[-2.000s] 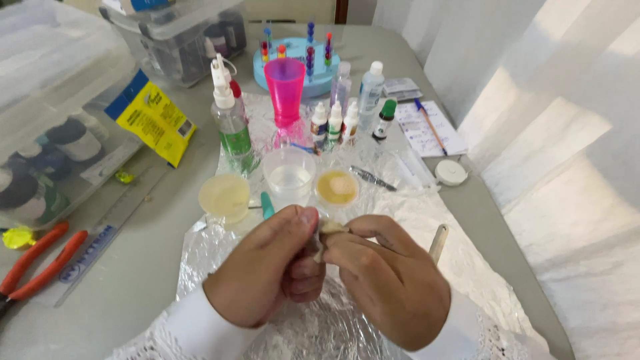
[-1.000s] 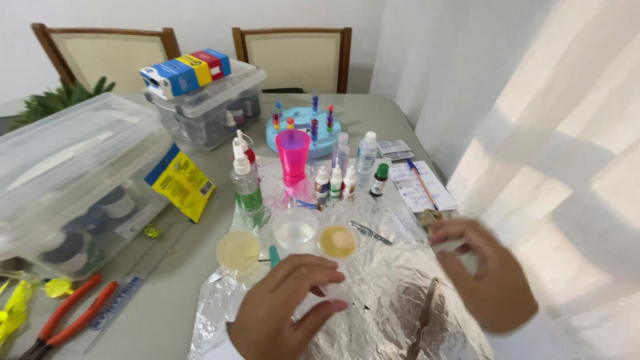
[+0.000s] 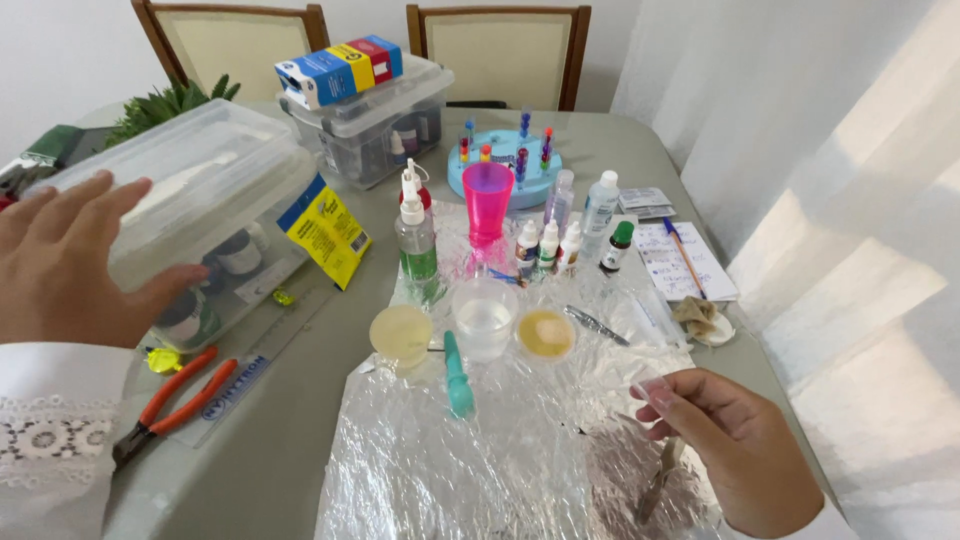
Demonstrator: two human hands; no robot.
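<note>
My left hand [image 3: 82, 262] is spread, holding nothing, in front of the lidded clear plastic box [image 3: 217, 172] at the left. My right hand [image 3: 720, 435] pinches a small clear strip [image 3: 646, 381] between thumb and fingers, above the aluminium foil [image 3: 450, 465]. Below those fingers a metal tool [image 3: 661, 480] lies on the foil. A cup of clear liquid [image 3: 484, 319] stands between a pale yellow cup [image 3: 401, 334] and a cup of amber liquid [image 3: 546, 335] with a pale piece in it. In front of them lies a teal measuring spoon [image 3: 456, 379]. A crumpled beige cloth [image 3: 697, 316] rests on a white disc.
Pliers [image 3: 176, 405] and a clear ruler [image 3: 232, 390] lie at the left. Behind the cups stand a spray bottle [image 3: 416, 244], a pink cup [image 3: 487, 202], small dropper bottles [image 3: 547, 246] and a blue round stand [image 3: 502, 187]. Tweezers [image 3: 598, 325] and a notepad [image 3: 694, 262] are at the right.
My hands were together over the foil and are now far apart, the left by the plastic box. The beige piece has left my fingers and lies on the white disc. The view has risen.
</note>
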